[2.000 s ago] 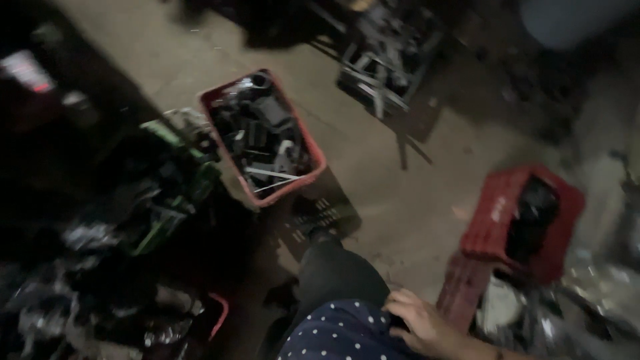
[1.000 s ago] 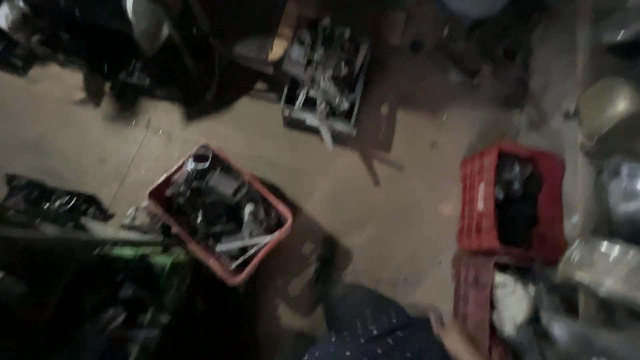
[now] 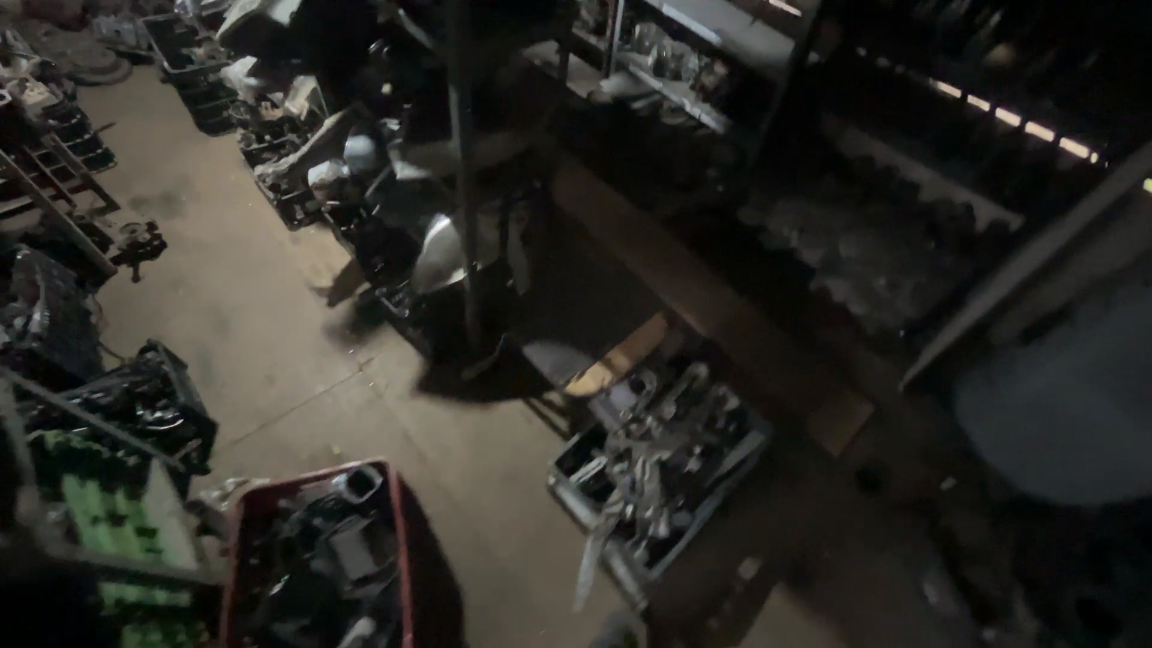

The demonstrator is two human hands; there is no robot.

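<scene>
Neither my left hand nor my right hand shows in the head view at this moment. At the lower left stands a red plastic crate (image 3: 404,549) heaped with dark parts, its near end cut off by the frame. Right of it on the floor, a grey crate (image 3: 711,504) is piled with metal parts, some sticking out over its rim. A tan piece, wood or cardboard (image 3: 621,355), lies against the back of that pile. The light is dim and the picture is blurred.
A green plastic crate (image 3: 126,517) stands at the left edge, beside a black crate of parts (image 3: 193,396). An upright metal post (image 3: 461,162) rises among heaped parts. Shelving (image 3: 675,94) stands at the back, and a large rounded grey object (image 3: 1062,396) is at the right.
The view has swung up and away from my body. A hand at the lower right earlier is out of view now, as are the red crates on the right.
</scene>
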